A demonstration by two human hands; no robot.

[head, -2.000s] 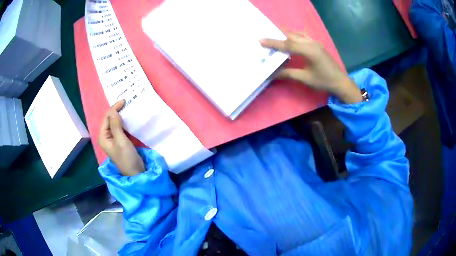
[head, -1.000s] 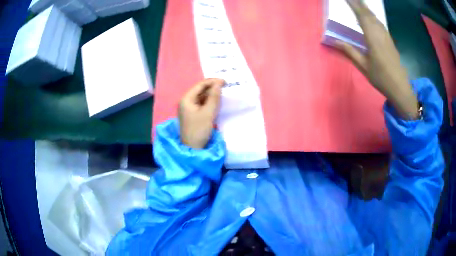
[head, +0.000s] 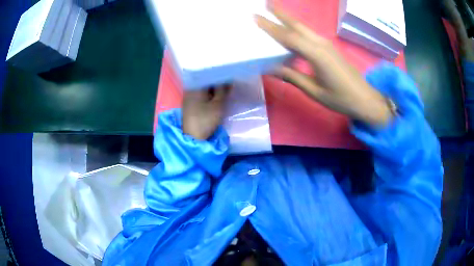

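Note:
A flat white box is tilted above the label strip and the red mat. My right hand is at the box's right end, fingers over its top and thumb below, slightly blurred. My left hand is partly under the box's near edge; its fingertips are hidden, so its hold cannot be told. The label strip runs from under the box to the mat's near edge, and its visible end is blank and shiny.
White boxes with small black print are stacked on the mat at the upper right. A stack of white boxes stands on the green table at the upper left. An open container with a crumpled translucent liner is at the lower left. Another person's arm shows at the upper right.
The single white box on the left of the table is gone from its place, and a white box is now over the strip. My right hand moved left from the right stack to this box.

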